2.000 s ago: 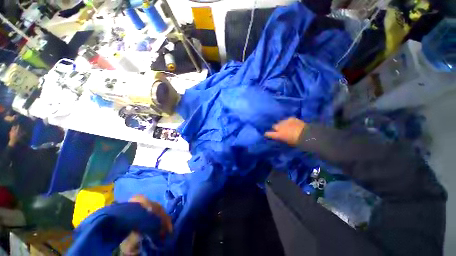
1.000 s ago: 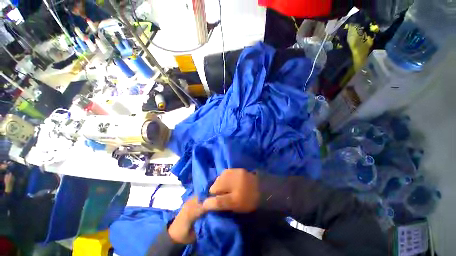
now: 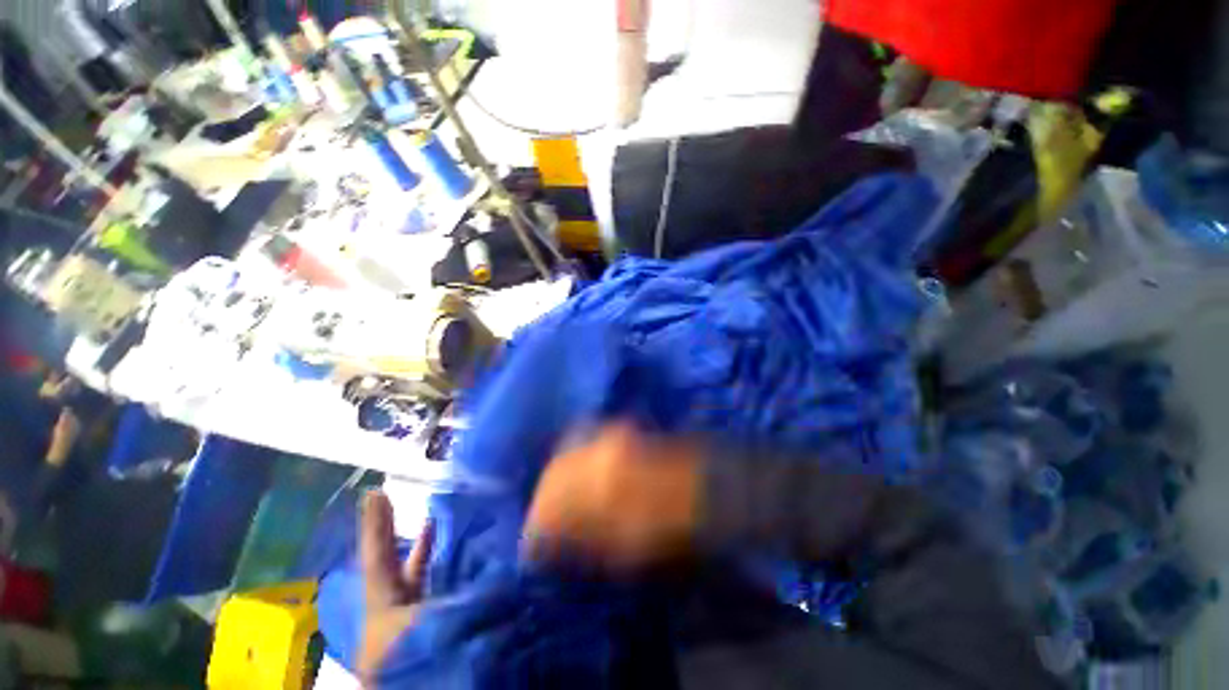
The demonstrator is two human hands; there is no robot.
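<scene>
Bright blue cloth (image 3: 795, 310) lies heaped beyond the right end of the cream sewing machine (image 3: 391, 330) and hangs down towards my lap. My right hand (image 3: 613, 499), blurred by motion, is at the near side of the heap and holds a raised fold of the blue cloth. My left hand (image 3: 387, 593) is lower left, beside the hanging cloth, with its fingers spread and pointing up. Its lower part is partly covered by cloth.
The white table (image 3: 310, 425) runs to the left, with blue thread spools (image 3: 445, 165) behind the machine. A yellow bin (image 3: 263, 636) stands lower left. Several clear plastic bottles (image 3: 1092, 499) are piled at right. A red item (image 3: 977, 41) is at the top.
My hands were together on the cloth and are now apart. My left hand has moved left with its fingers opened. The cloth at my right hand has swung up and left.
</scene>
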